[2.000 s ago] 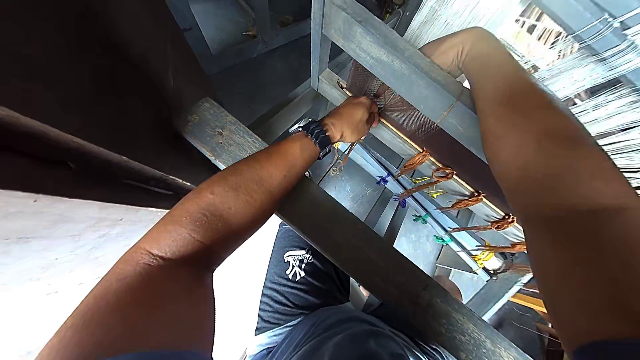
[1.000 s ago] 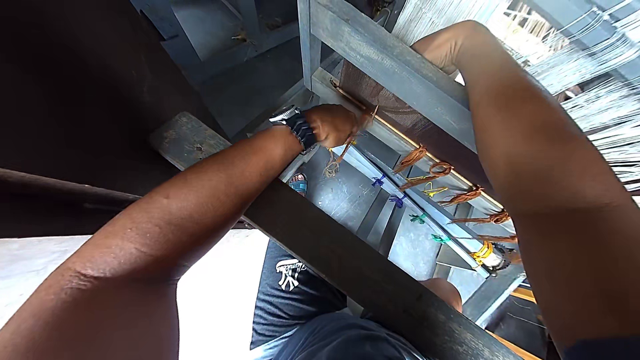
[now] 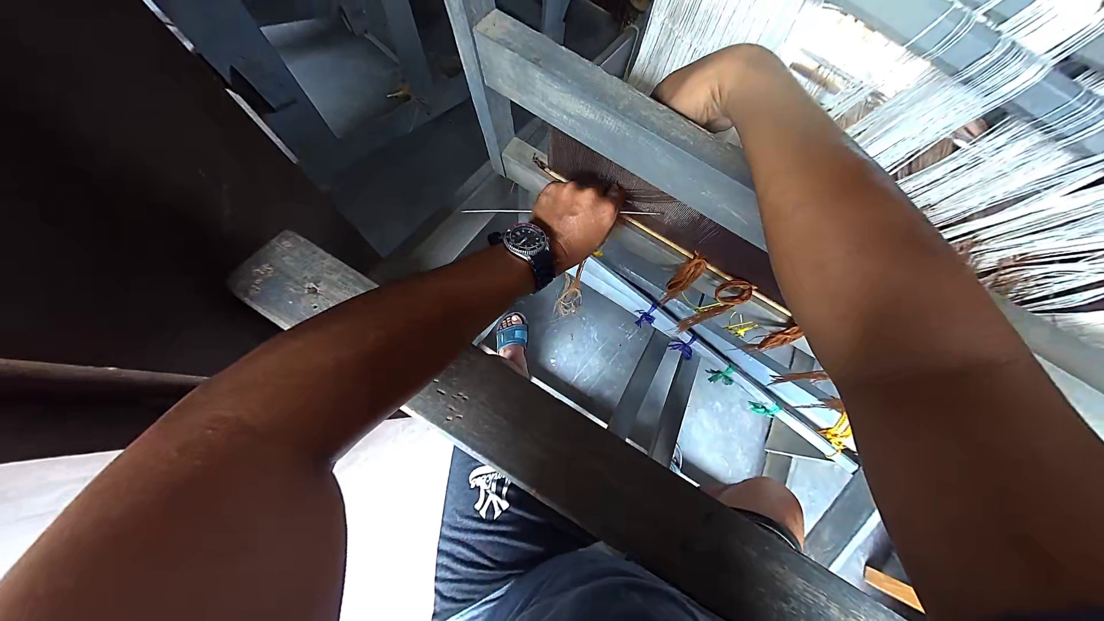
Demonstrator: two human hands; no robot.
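Observation:
My left hand (image 3: 578,220), with a watch (image 3: 526,241) on its wrist, is closed at the left end of the brown warp threads (image 3: 655,194) of a loom. A thin light rod (image 3: 496,210) sticks out on both sides of that fist. Just below runs a thin wooden stick (image 3: 664,244) with knotted bundles of orange-brown yarn (image 3: 686,278) hanging from it. My right hand (image 3: 703,90) reaches over the upper grey beam (image 3: 604,90); its fingers are hidden behind that beam, so I cannot tell what they touch.
A dark wooden plank (image 3: 552,457) crosses above my lap. White threads (image 3: 975,129) spread at the upper right. Blue, green and yellow ties (image 3: 837,431) hang along the lower bar. A sandaled foot (image 3: 511,332) shows below. A dark panel (image 3: 129,172) stands at left.
The thin light rod now shows on both sides of my left fist, where it was not plain before. My right arm remains over the upper beam.

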